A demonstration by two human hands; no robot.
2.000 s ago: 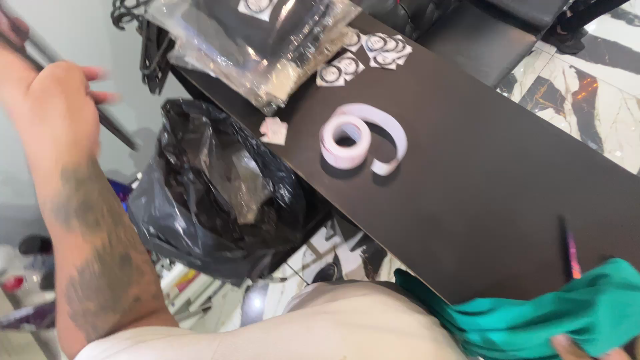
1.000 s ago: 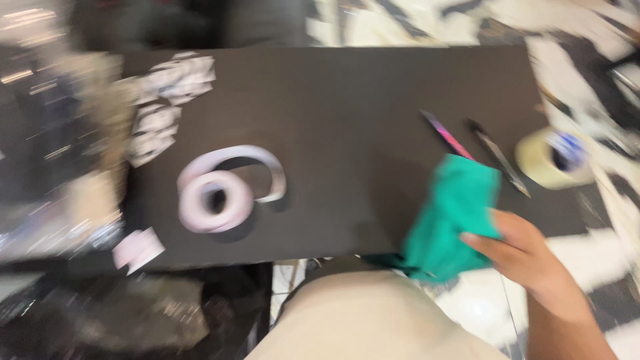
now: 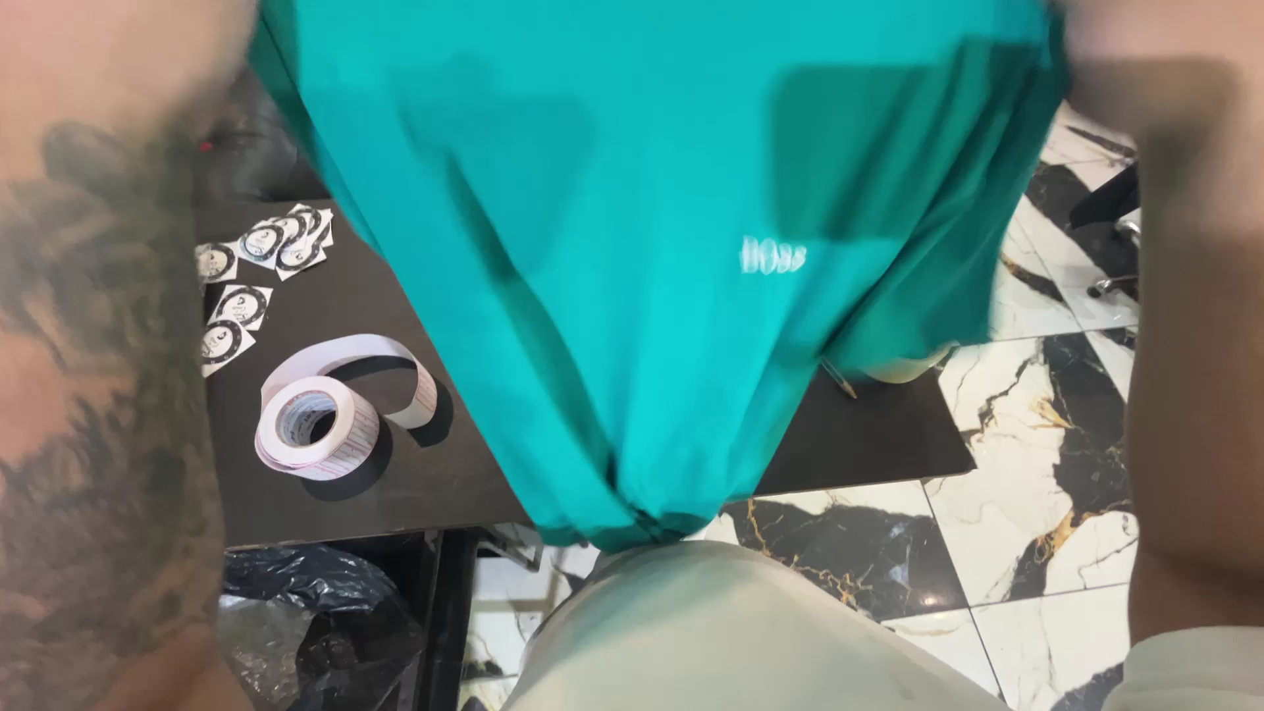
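Observation:
A teal fabric garment (image 3: 632, 276), probably a shirt, hangs spread in front of me, with small white chest lettering and its lower part narrowing to a bunch by my lap. At the top left, my left hand (image 3: 222, 35) is blurred and partly cut off beside one upper edge of the cloth. Against the opposite edge, at the top right, is my right hand (image 3: 1106, 59), also blurred. The cloth is held up between them; the fingers are not visible. Behind it stands a dark table (image 3: 454, 484) with a partly unrolled roll of white labels (image 3: 316, 430).
Round black-and-white stickers on square backings (image 3: 267, 242) lie at the table's left. A black plastic bag (image 3: 326, 602) is below the near edge. A pointed tool's tip (image 3: 839, 380) and part of a pale roll (image 3: 913, 367) show under the garment. Marble-patterned tiles (image 3: 1037, 553) cover the floor.
The teal garment, bunched at my right hand on the table's right side a second ago, is now raised and spread out. My left arm has come into view, and both arms reach up.

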